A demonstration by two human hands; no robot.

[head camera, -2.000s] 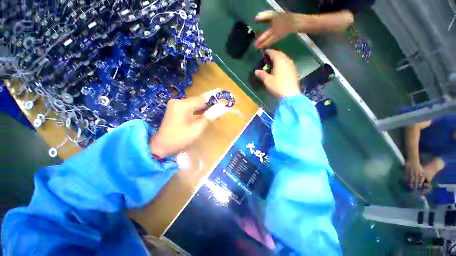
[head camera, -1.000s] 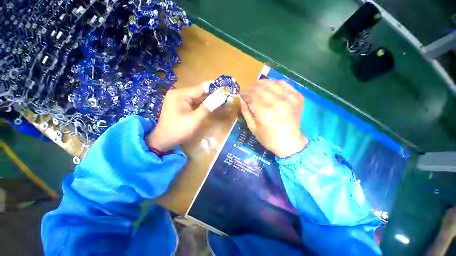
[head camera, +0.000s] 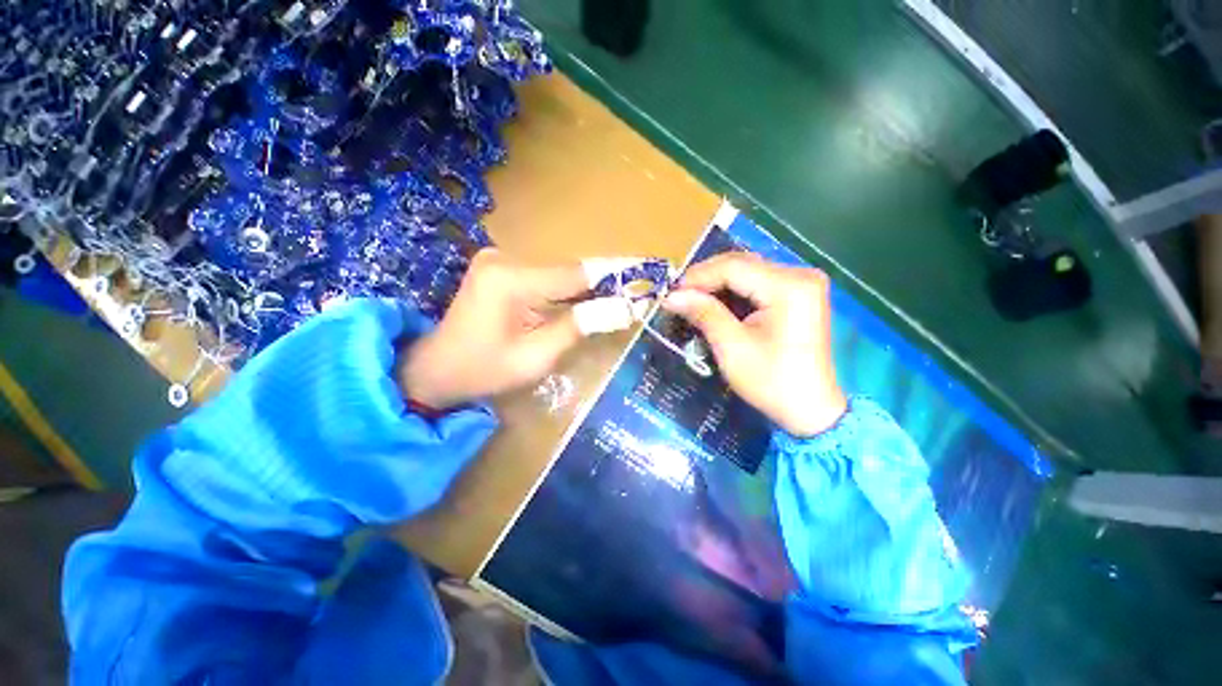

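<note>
My left hand [head camera: 503, 328], with white wraps on thumb and finger, pinches a small blue circuit board [head camera: 635, 279] above the seam between the tan board and the glossy mat. My right hand [head camera: 764, 328] touches the board's right side with thumb and index fingertips. A thin pale lead wire hangs below the fingertips and ends in a small white round end piece [head camera: 697, 358], over the mat. Whether the right fingertips grip the wire or the board's edge is hard to tell.
A large pile of wired boards [head camera: 308, 148] covers the left of the tan board [head camera: 576, 148], with round ends hanging over its edge. The glossy printed mat [head camera: 630, 536] lies under my right arm. Black housings [head camera: 1043, 284] stand on the green belt [head camera: 831, 121] beyond, near a metal rail.
My right hand has come back from the black housings to the board in my left hand. The board is now tilted flatter, and the wire with its round end hangs into view.
</note>
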